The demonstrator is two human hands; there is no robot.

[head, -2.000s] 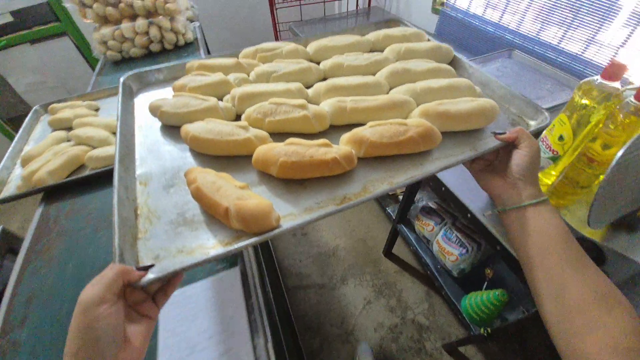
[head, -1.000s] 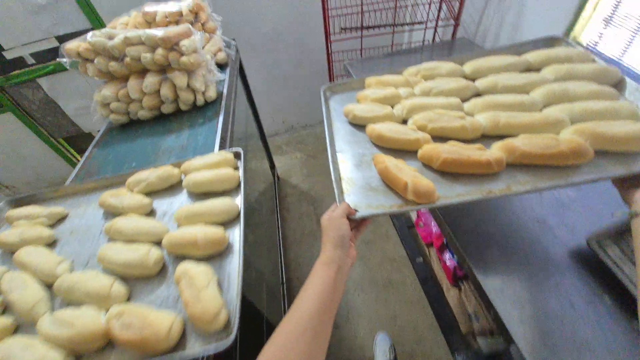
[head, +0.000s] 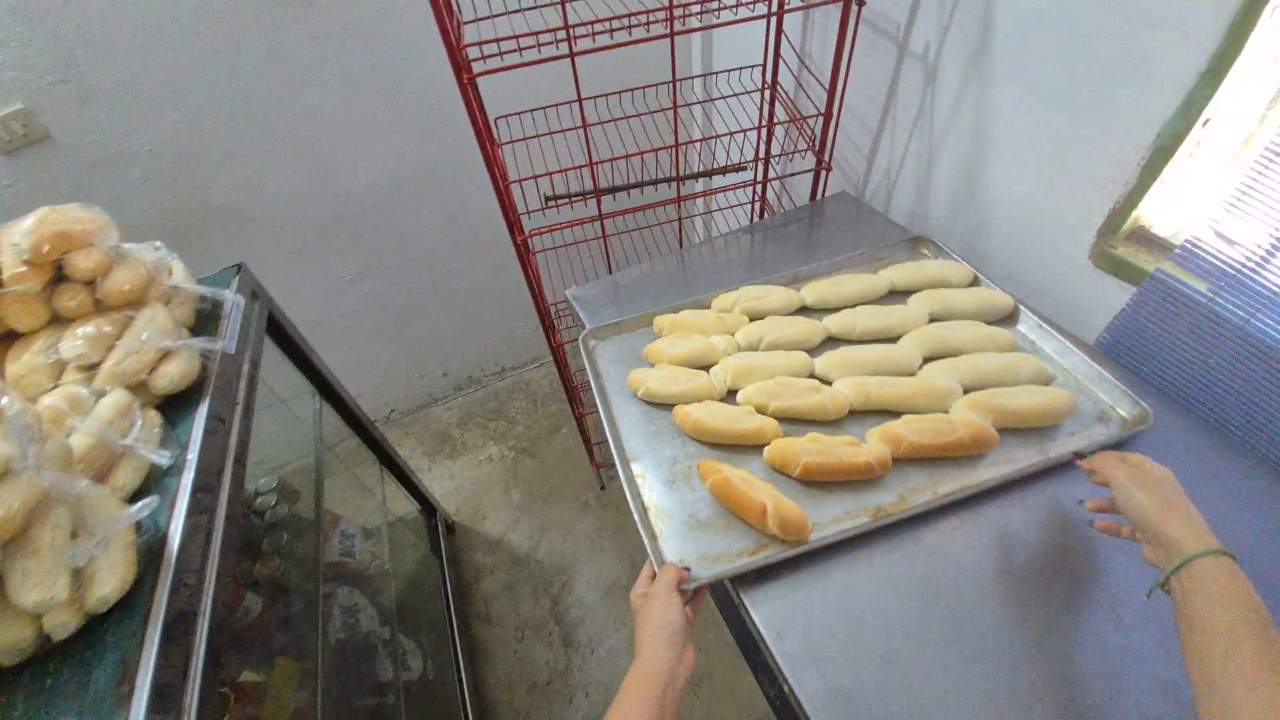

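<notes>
A metal baking tray [head: 640,480] with rows of oblong bread rolls [head: 868,363] rests at least partly on a grey metal table [head: 960,610], its left corner jutting past the table's edge. My left hand [head: 662,625] grips that near left corner, thumb on the rim. Beside the near right corner is my right hand [head: 1145,505], fingers spread and apparently off the rim, with a thin green band on the wrist. The rolls nearest me are browner than the pale ones behind; one [head: 755,500] lies apart at the tray's near left.
A red wire rack [head: 660,150] stands against the wall behind the table. At left, bags of bread rolls [head: 90,420] are piled on a glass display case [head: 340,560]. Concrete floor [head: 530,540] shows between case and table. Blue slatted blinds [head: 1210,330] hang at the right.
The tray of rolls, held up between both hands two seconds ago, has come down onto the metal table. My right hand has come off its rim. The view has swung, and the second tray is out of sight.
</notes>
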